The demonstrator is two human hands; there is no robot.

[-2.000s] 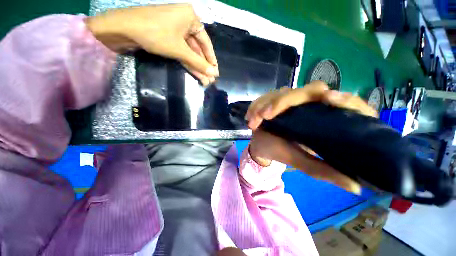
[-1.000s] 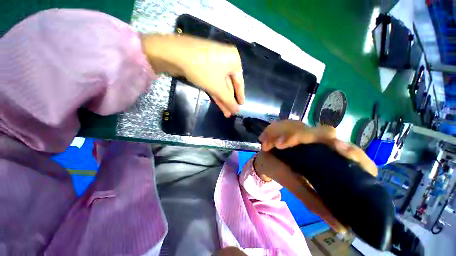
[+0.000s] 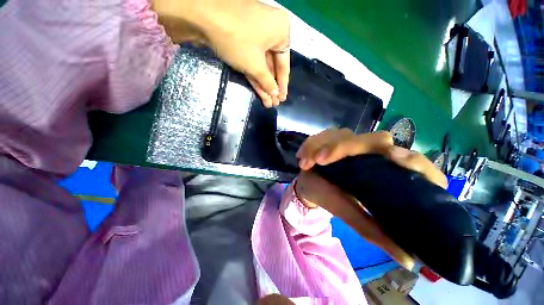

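Note:
A flat glossy black panel unit [image 3: 322, 98] lies on a silvery foam sheet [image 3: 182, 113] on the green bench. Two brass-coloured rings show at its near left corner. My left hand [image 3: 253, 50] is over the unit's left part, thumb and fingertips pinched together; whether they hold a tiny screw cannot be seen. My right hand [image 3: 364, 158] grips a thick black electric screwdriver [image 3: 405, 208]. Its tapered nose points left over the unit's near side, below my left fingertips. The tip is dark against the black surface, so contact cannot be told.
A round screw dish [image 3: 402, 132] is right of the unit. A blue bin [image 3: 456, 186] with thin tools stands beyond it, a second dish partly hidden beside it. Another black unit [image 3: 473, 59] lies further along the green bench. Cardboard boxes [image 3: 388, 289] are below right.
Since one second ago, my left hand has moved up in view, away from the screwdriver's nose. The screwdriver stays in my right hand, its nose slightly further left. The view has shifted a little.

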